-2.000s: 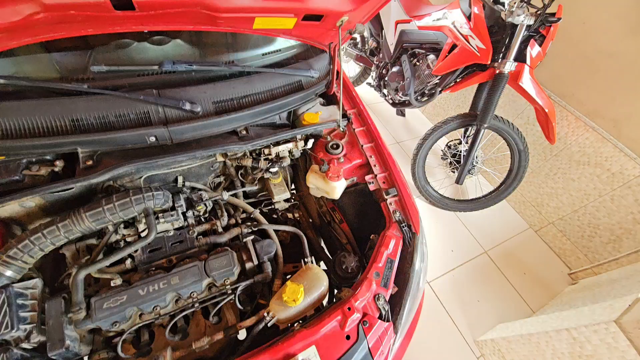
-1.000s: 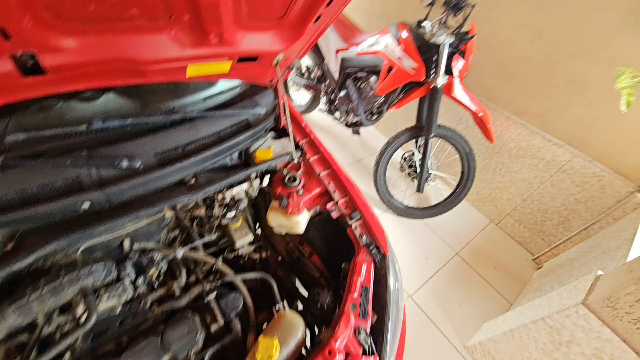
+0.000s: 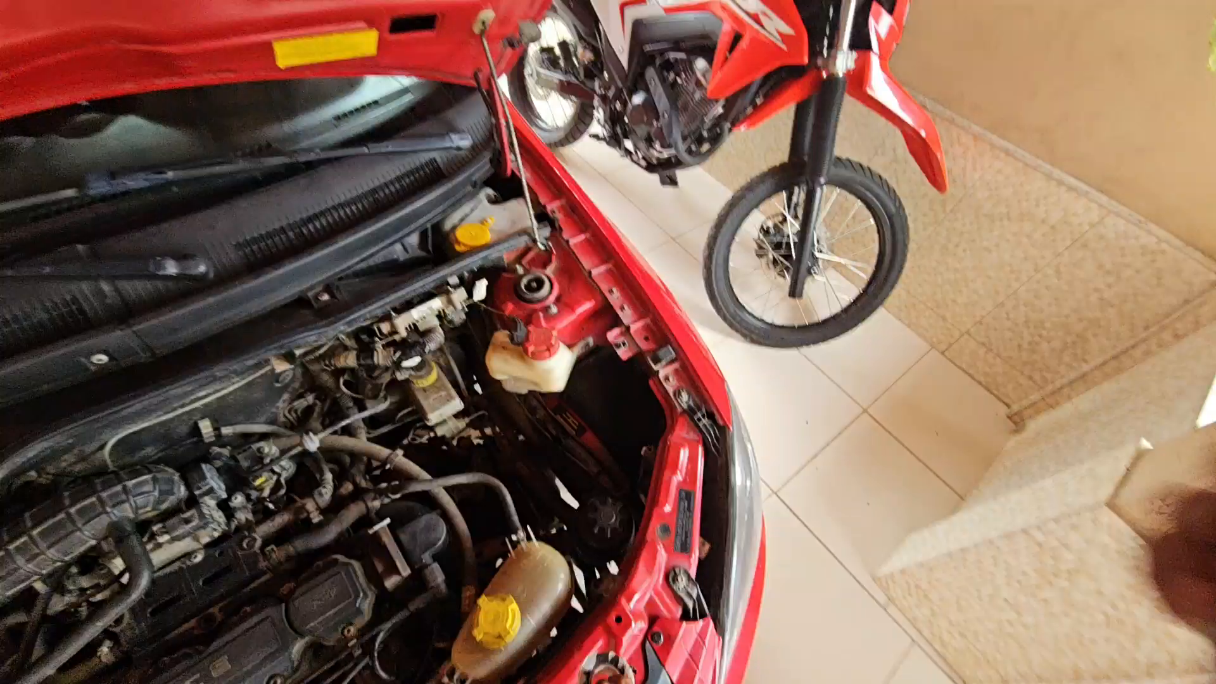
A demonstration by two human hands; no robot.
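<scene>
Neither of my hands can be made out. At the right edge is a blurred dark reddish-brown shape (image 3: pixel 1183 551) that I cannot identify. A red car's engine bay lies open below me, with a coolant expansion tank (image 3: pixel 540 579) under a yellow cap (image 3: pixel 496 621) near the front. Farther back sits a whitish fluid reservoir (image 3: pixel 528 367) with a red cap, beside the strut mount (image 3: pixel 534 287). The ribbed air intake hose (image 3: pixel 90 521) runs in from the left, above the black engine cover (image 3: pixel 237 646). Another yellow cap (image 3: pixel 472 235) is near the windshield cowl.
A thin prop rod (image 3: pixel 518 152) stands beneath the raised red hood (image 3: pixel 190 47). Beyond the fender (image 3: pixel 655 313), a red and white motorcycle (image 3: pixel 665 104) stands on pale floor tiles (image 3: pixel 817 475). A low tiled ledge (image 3: pixel 1007 503) is at the right.
The view has shifted toward the right side. The blurred dark shape now shows at the right edge; the car and motorcycle have not plainly moved.
</scene>
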